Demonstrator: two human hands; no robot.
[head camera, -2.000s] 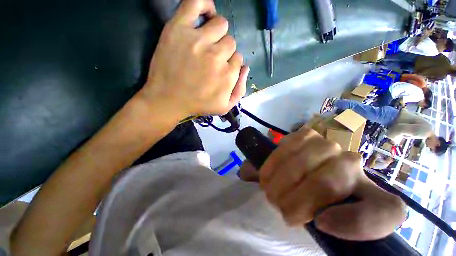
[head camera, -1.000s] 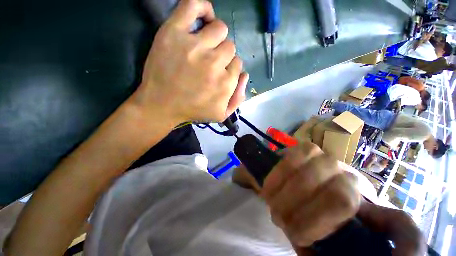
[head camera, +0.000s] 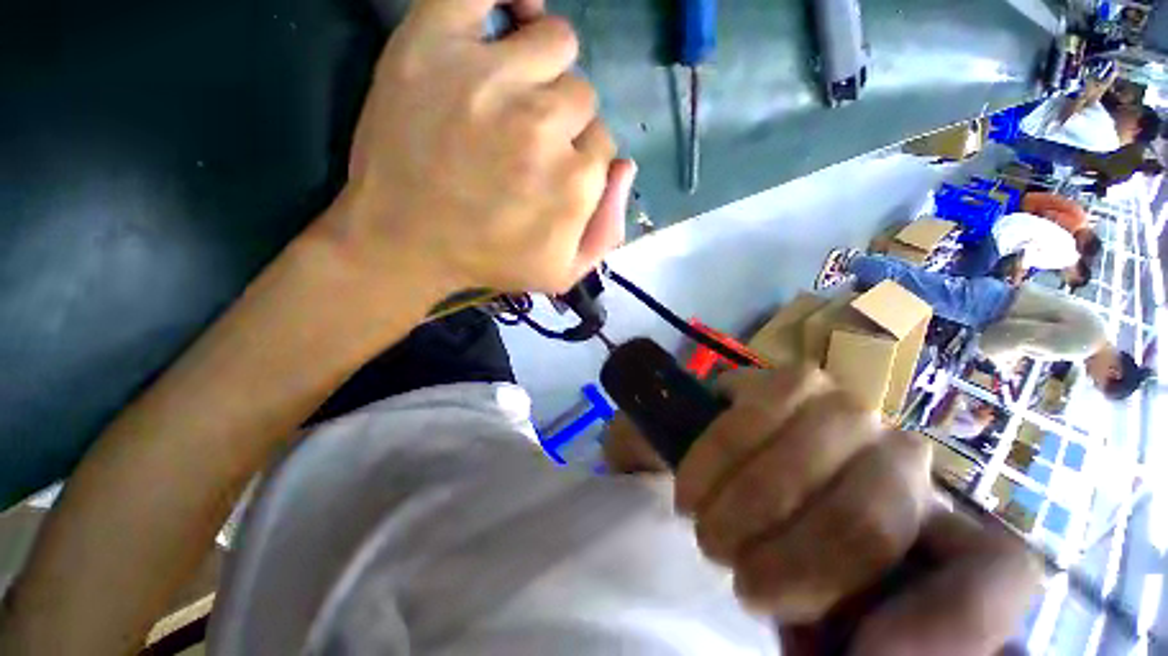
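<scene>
My left hand is closed around the grey handle of a hot-air brush, most of it hidden by the fingers. The handle's dark tail end sticks out below the hand, with a black cord and thin wires beside it. My right hand grips a black electric screwdriver. Its thin bit points at the tail end; whether it touches a screw cannot be told. A hand screwdriver with a blue handle and a loose grey handle housing lie on the green bench.
The bench edge runs diagonally below my left hand. Open cartons, a red object and a blue object are beyond the bench. Several people are at the right. A black cord crosses between my hands.
My left hand and the handle have shifted slightly up and left. The electric screwdriver stays close to the tail end, with more of its bit showing than two seconds ago.
</scene>
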